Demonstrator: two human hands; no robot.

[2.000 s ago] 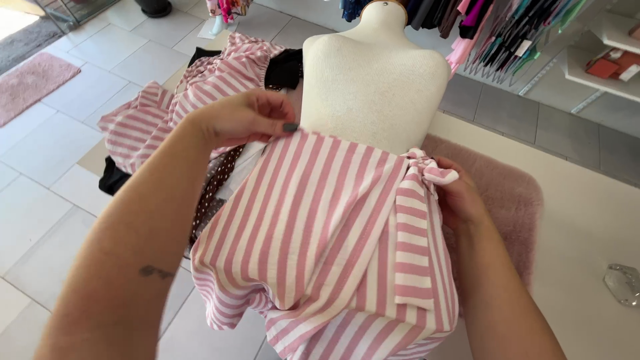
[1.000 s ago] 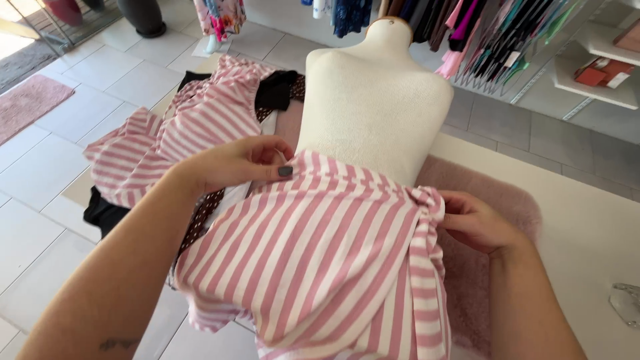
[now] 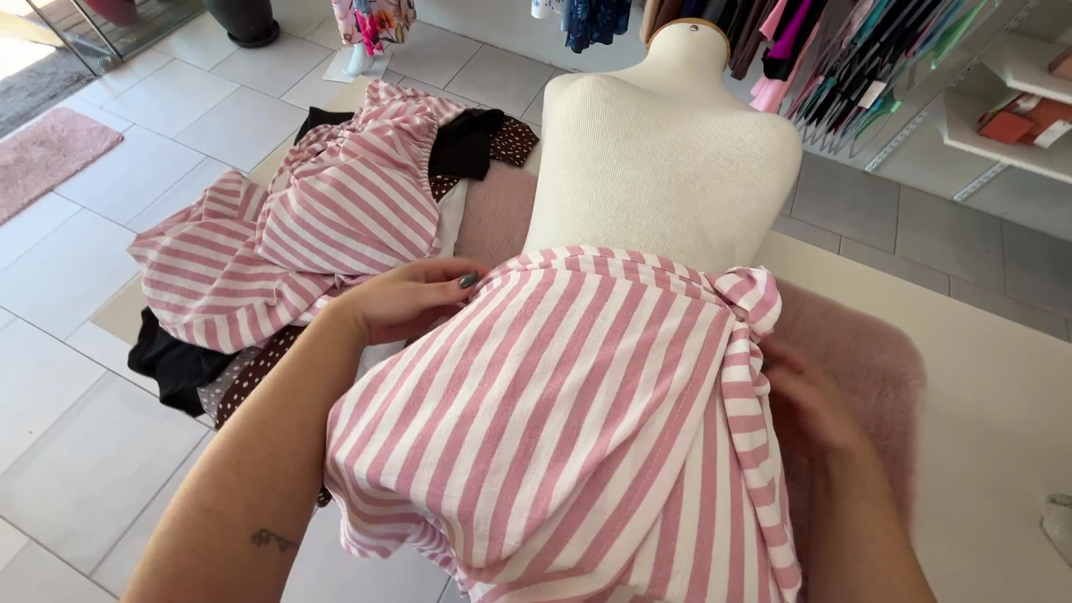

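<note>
A pink-and-white striped wrap skirt (image 3: 569,402) sits around the lower part of a cream dress-form torso (image 3: 662,159). Its waistband is rolled over at the top, and a fabric knot (image 3: 749,297) lies at the right side with a tail hanging down. My left hand (image 3: 423,297) is at the waistband's left edge, thumb against the cloth; its fingertips are partly hidden, so a grip cannot be made out. My right hand (image 3: 804,398) is beside the skirt just below the knot, blurred, its fingertips partly behind the fabric.
Striped garments (image 3: 352,193) lie heaped at the left over black and brown dotted clothing. A pink fluffy mat (image 3: 863,368) lies on the pale table (image 3: 988,419) under the form. Clothes on hangers (image 3: 854,75) and a shelf (image 3: 1005,138) stand behind; a dark plant pot (image 3: 243,17) is at the back left.
My right hand has moved from the knot to below it. My left hand stays near the waistband's left side. The waistband, flat at first, now shows a rolled edge.
</note>
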